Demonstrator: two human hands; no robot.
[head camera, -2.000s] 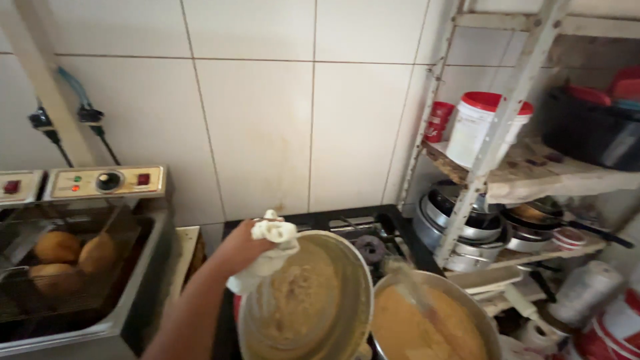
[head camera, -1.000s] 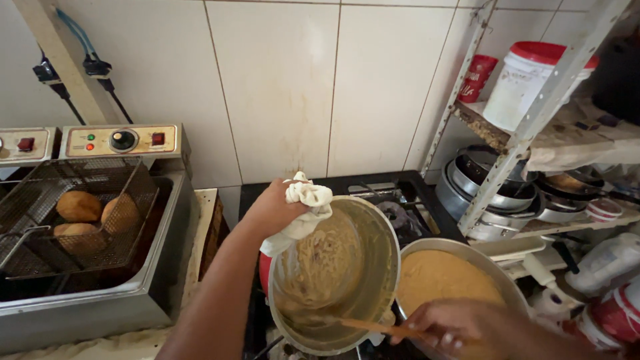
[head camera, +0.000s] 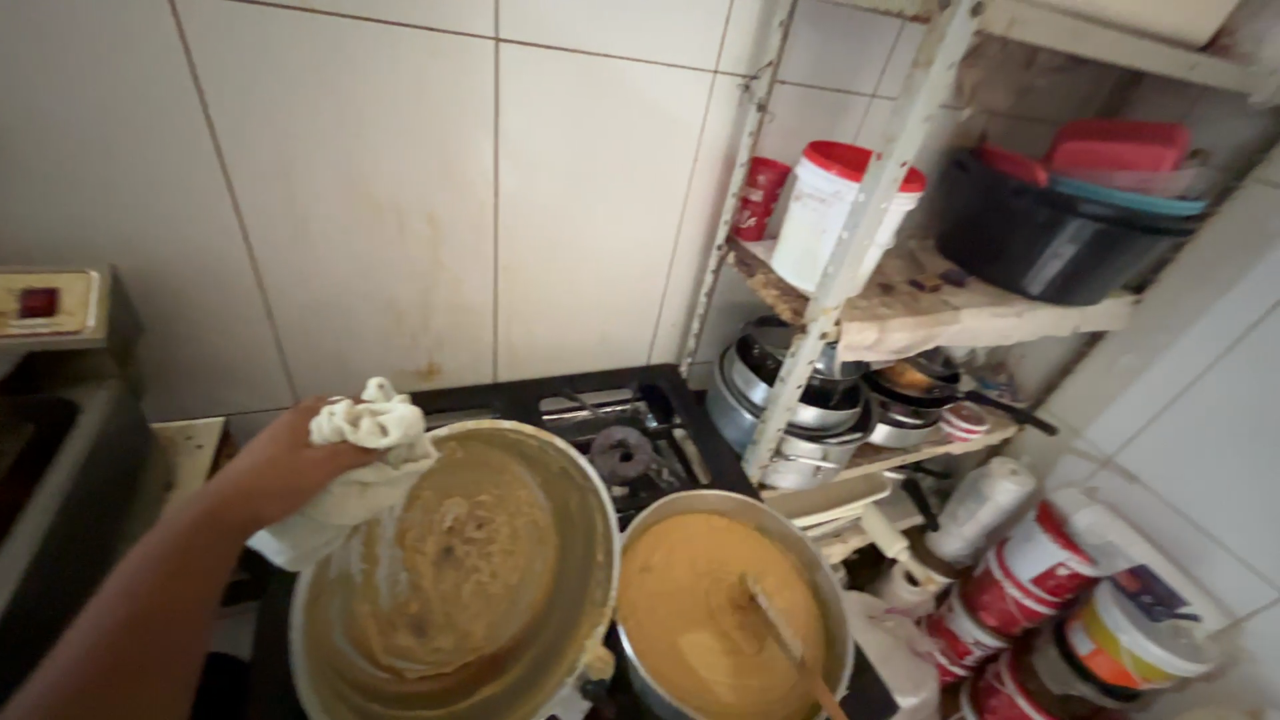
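My left hand (head camera: 300, 460) grips a bunched white cloth (head camera: 375, 430) at the upper left rim of a large metal pot (head camera: 608, 540). The pot is tilted toward me, and brownish residue coats its inside. To its right, a second metal pot (head camera: 838, 600) holds thick orange-tan food (head camera: 700, 600). A wooden spoon (head camera: 790, 640) stands in that food, its handle running down to the frame's bottom edge. My right hand is out of view.
A black gas stove (head camera: 680, 410) lies under the pots, with a burner (head camera: 622, 455) behind them. On the right, a metal shelf rack (head camera: 800, 380) holds stacked pans (head camera: 800, 400), a white bucket (head camera: 820, 225) and a black tub (head camera: 1060, 240). A fryer (head camera: 70, 480) stands left.
One second ago my right hand held the wooden spoon in the left pot; now the spoon is in the right pot and that hand is gone. The view has swung right.
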